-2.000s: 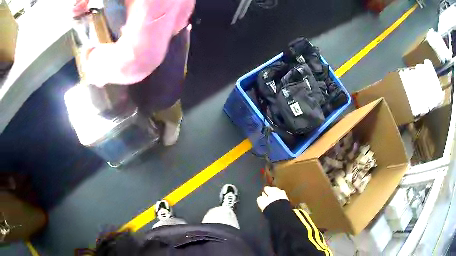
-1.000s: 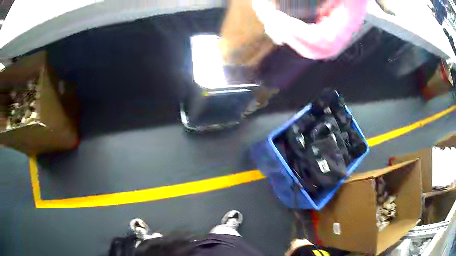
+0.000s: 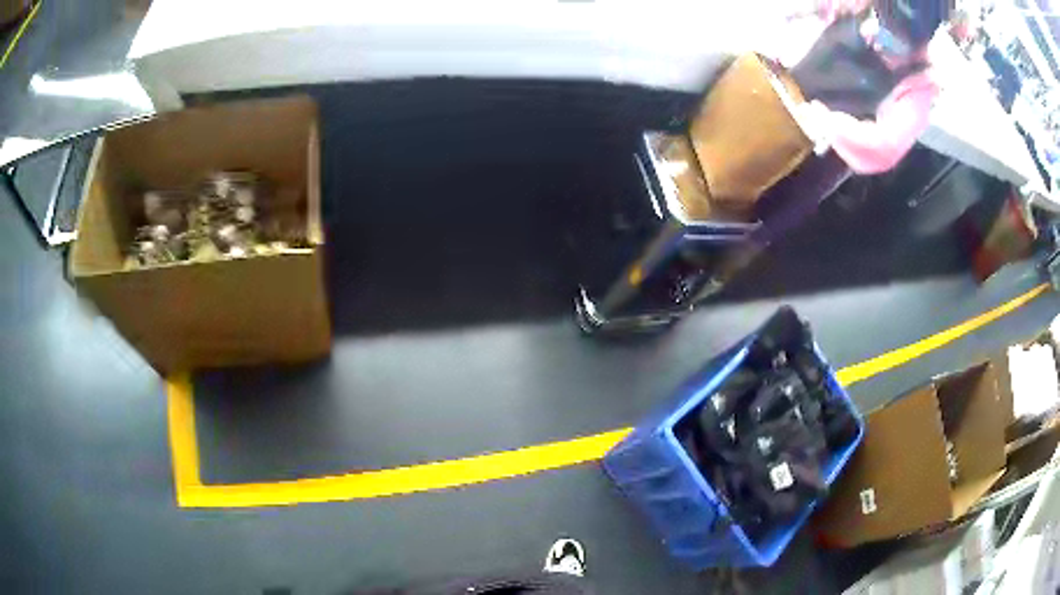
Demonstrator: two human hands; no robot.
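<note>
A blue plastic bin stands tilted in view on the grey floor at the lower right, across the yellow line. It is filled with black bags; one bag shows a small white label. Neither of my hands is in view. The bin's near end and what lies below it are cut off or dark at the picture's lower edge.
An open carton with small bundled pieces stands left. More cartons stand right of the bin. A person in pink bends near a carton on a dark box. A yellow line crosses the floor. White tables run behind.
The view has swung left, so the bin sits lower and further right. My right hand, seen earlier by a cord at the bin's end, has left the picture. The person now appears further right.
</note>
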